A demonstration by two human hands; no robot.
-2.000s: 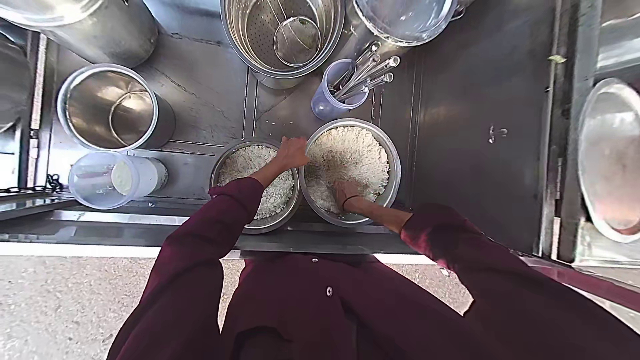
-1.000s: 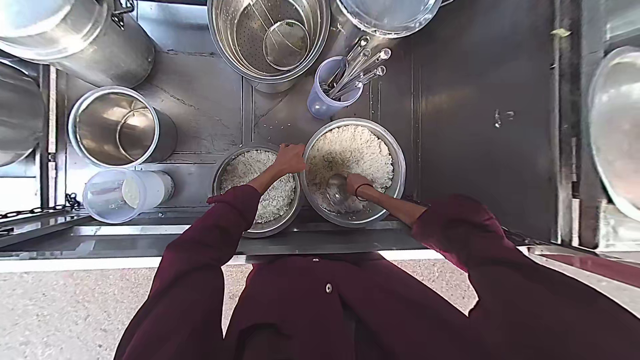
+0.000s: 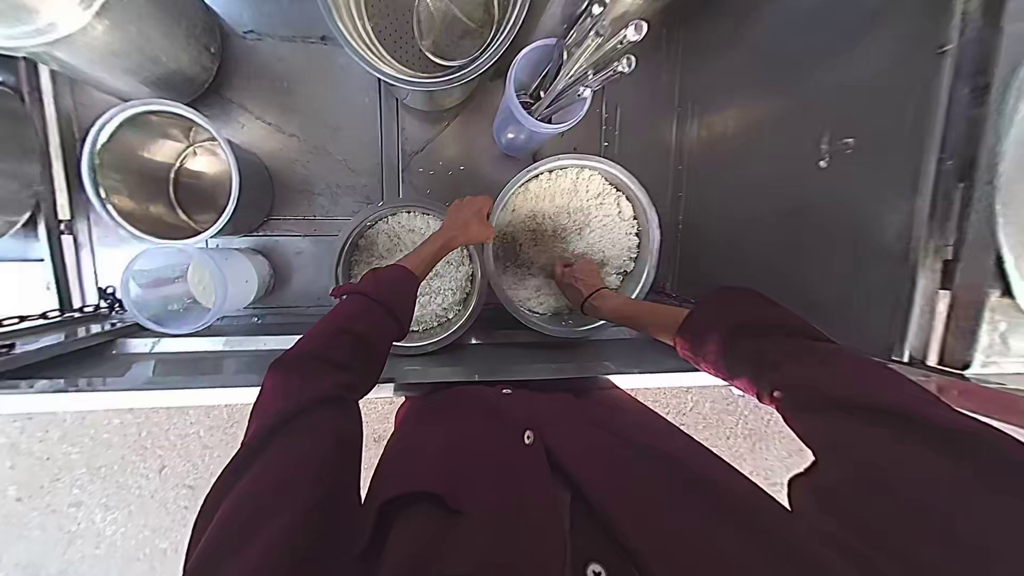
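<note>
Two round metal bowls stand side by side at the counter's front. My left hand (image 3: 469,222) grips the left rim of the right-hand metal bowl (image 3: 649,240). That bowl holds white grains (image 3: 588,210) that look like rice, browner toward the lower left. Inside it, my right hand (image 3: 578,282) is low in the grains with its fingers bent; whether it holds anything is hidden. The smaller left-hand bowl (image 3: 346,264), under my left forearm, also holds white grains (image 3: 444,292).
A purple plastic jug (image 3: 516,128) with metal ladles stands behind the bowls. Farther back is a perforated metal pot (image 3: 392,48). An open metal pot (image 3: 164,172) and a translucent plastic container (image 3: 164,292) are at the left. A raised metal edge (image 3: 928,240) runs along the right.
A second ago a rounded metal utensil showed at my right hand; it is not visible now. My left hand stays on the rim.
</note>
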